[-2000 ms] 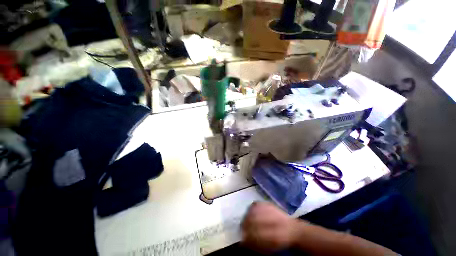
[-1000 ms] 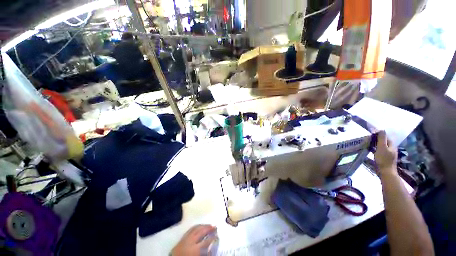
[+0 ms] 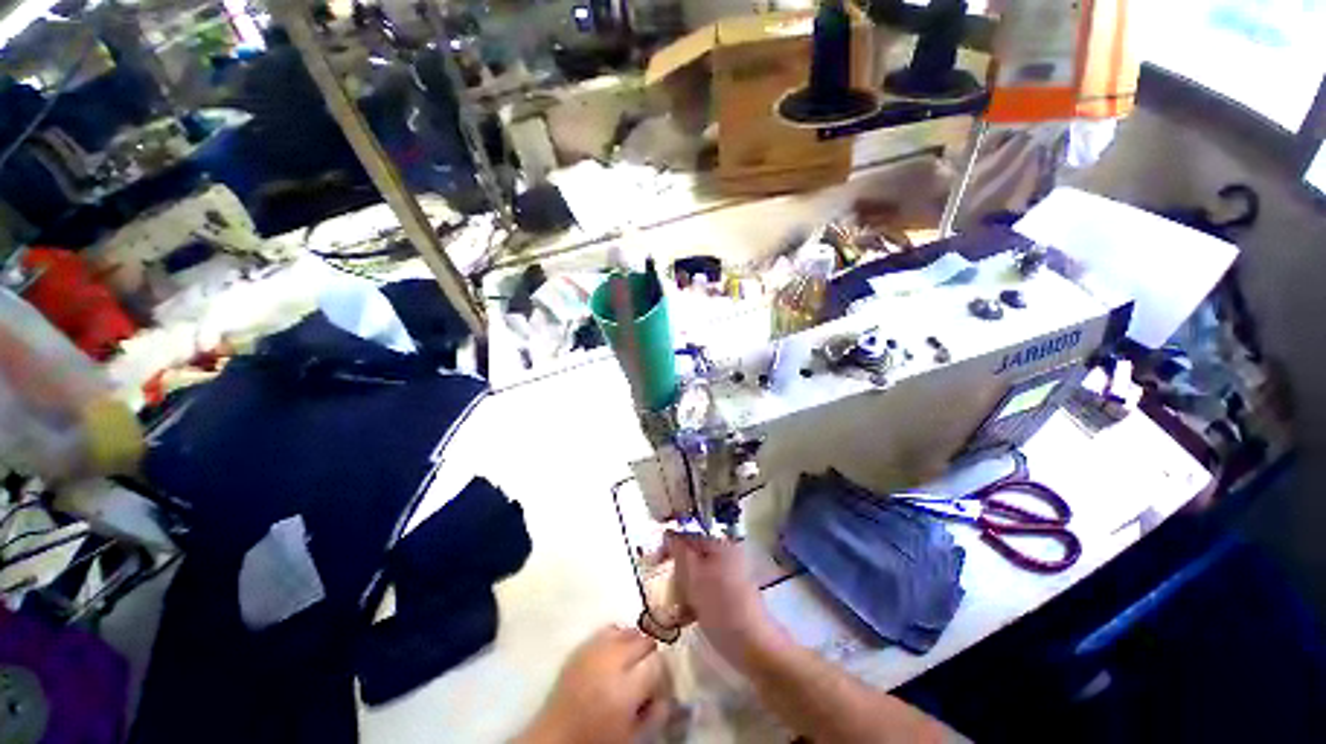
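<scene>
My right hand (image 3: 716, 589) is under the head of the white sewing machine (image 3: 902, 400), its fingertips close to the presser foot and needle area (image 3: 704, 512). My left hand (image 3: 608, 686) is just in front and to the left, fingers curled, near the corner of the needle plate outline. Both hands are blurred, and I cannot tell whether the fingers hold anything. Dark cut pieces (image 3: 444, 589) lie in a small pile on the table left of the machine. A grey-blue stack of pieces (image 3: 876, 560) lies right of the needle.
Dark red-handled scissors (image 3: 1025, 525) lie right of the stack. Large navy panels (image 3: 291, 451) with a pale patch (image 3: 281, 571) cover the left side. A green cup (image 3: 636, 343) stands above the machine head. Thread cones (image 3: 832, 66) and a cardboard box (image 3: 778, 131) are behind.
My right hand has moved from the far right end of the machine to the needle area. My left hand has moved slightly right, towards the needle plate. The camera view has shifted.
</scene>
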